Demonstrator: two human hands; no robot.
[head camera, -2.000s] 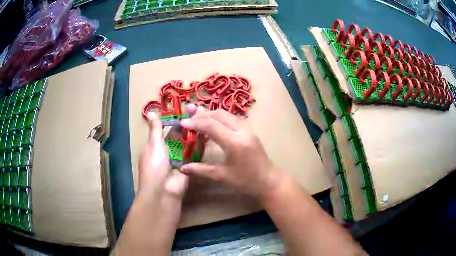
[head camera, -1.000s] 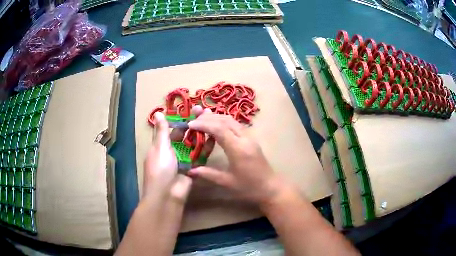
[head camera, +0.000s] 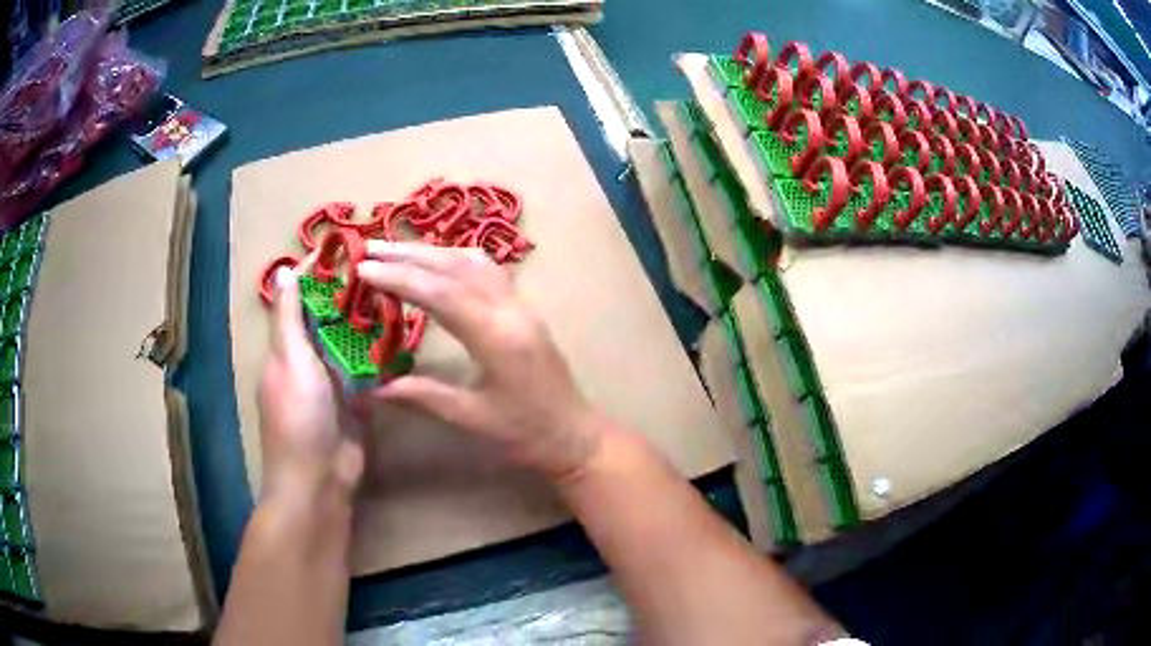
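Note:
My left hand (head camera: 301, 401) holds green perforated pieces (head camera: 347, 347) with red handles (head camera: 385, 331) standing on them, over the cardboard work sheet (head camera: 505, 416). My right hand (head camera: 486, 347) is around the right side of the same pieces, its fingers at the upper red handle and its thumb near the lower end. Its fingertips partly cover the handles, so the exact grip is hard to see. A loose pile of red handles (head camera: 454, 212) lies on the sheet just beyond my hands.
Finished pieces (head camera: 909, 164) stand in rows on stacked boards at right. Layer sheets (head camera: 107, 404) with unfitted green pieces (head camera: 18, 416) lie at left. A plastic bag (head camera: 63, 107) and printed card (head camera: 179, 130) are upper left. Another green stack (head camera: 404, 19) is at the top.
The view has shifted, so the scene sits further left. The held pieces have tilted and now show both green tops, with the red handles closer together. My right fingers have moved over the upper handle.

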